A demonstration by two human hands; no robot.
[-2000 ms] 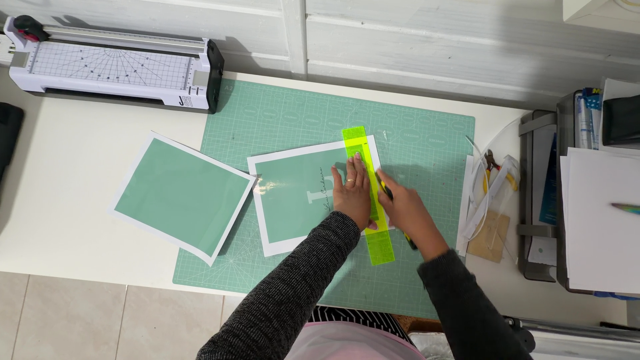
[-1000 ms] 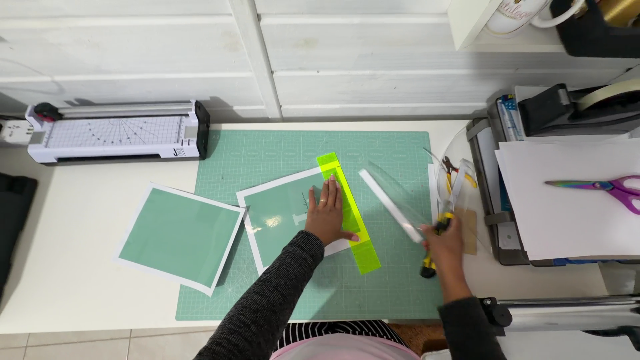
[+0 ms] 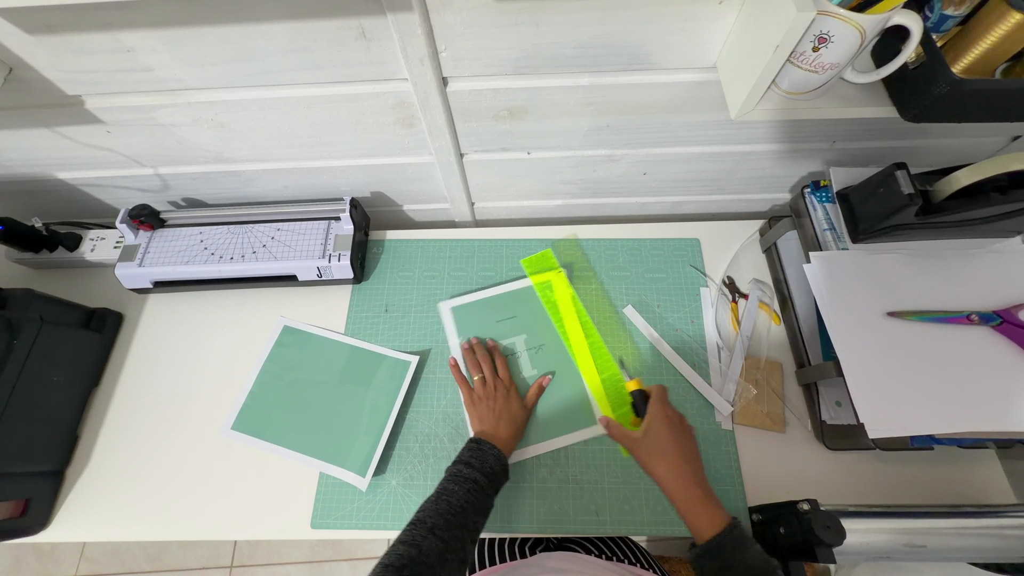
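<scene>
On the green cutting mat point(image 3: 384, 504) lies a green printed sheet with white borders point(image 3: 496, 320). My left hand point(image 3: 492, 396), wearing a ring, rests flat on it with fingers spread. My right hand point(image 3: 664, 440) holds a yellow and black utility knife point(image 3: 637, 397), and its thumb touches the lower end of a neon yellow-green ruler point(image 3: 572, 328). The ruler, blurred, lies slanted over the sheet's right side. A cut white strip point(image 3: 676, 360) lies to the right on the mat. A second green sheet with white borders point(image 3: 324, 400) lies left, partly over the mat's edge.
A paper trimmer point(image 3: 240, 248) stands at the back left, a black case point(image 3: 48, 400) at far left. On the right are yellow-handled pliers point(image 3: 736, 304), offcuts, a brown piece point(image 3: 760, 396), and a tray rack with white paper point(image 3: 920, 360) and scissors point(image 3: 960, 318).
My left hand has gone from the ruler onto the sheet. My right hand, away at the right with a strip and knife one second ago, is back at the ruler. The strip now lies on the mat.
</scene>
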